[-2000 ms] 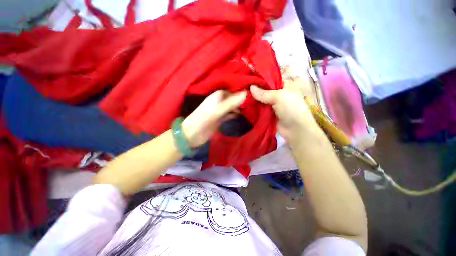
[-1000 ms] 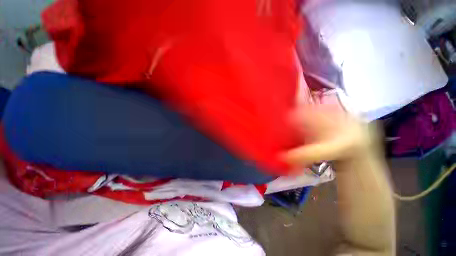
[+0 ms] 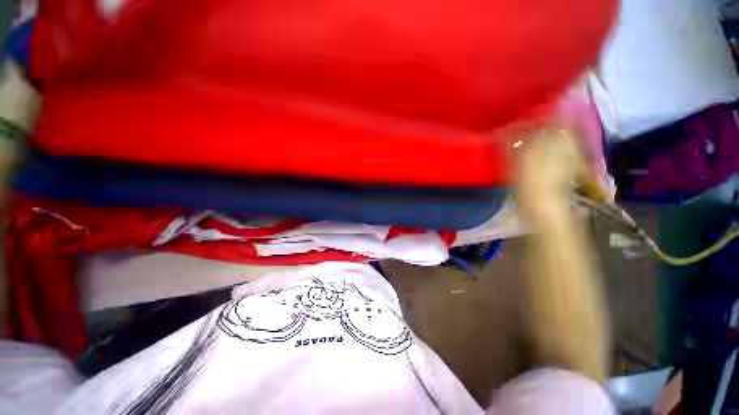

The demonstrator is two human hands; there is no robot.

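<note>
A red garment (image 3: 324,97) is spread wide over the navy pressing board (image 3: 267,194), blurred by motion. The board's front edge shows below it. My right hand (image 3: 544,158) is at the garment's right lower corner, blurred, with its fingers on or around the edge; its grip is not clear. My left hand (image 3: 14,101) is at the far left edge, cut off and blurred, beside the garment's left side; its fingers cannot be made out.
Red and white garment parts (image 3: 340,239) lie under the board's front edge, and red cloth (image 3: 40,284) hangs at left. The pink iron rest (image 3: 590,130), a pale hose (image 3: 689,258), white cloth (image 3: 668,65) and purple cloth (image 3: 685,158) are at right.
The red garment has gone from bunched between my hands to spread across the board, covering most of it. My hands have moved apart, the left to the far left edge.
</note>
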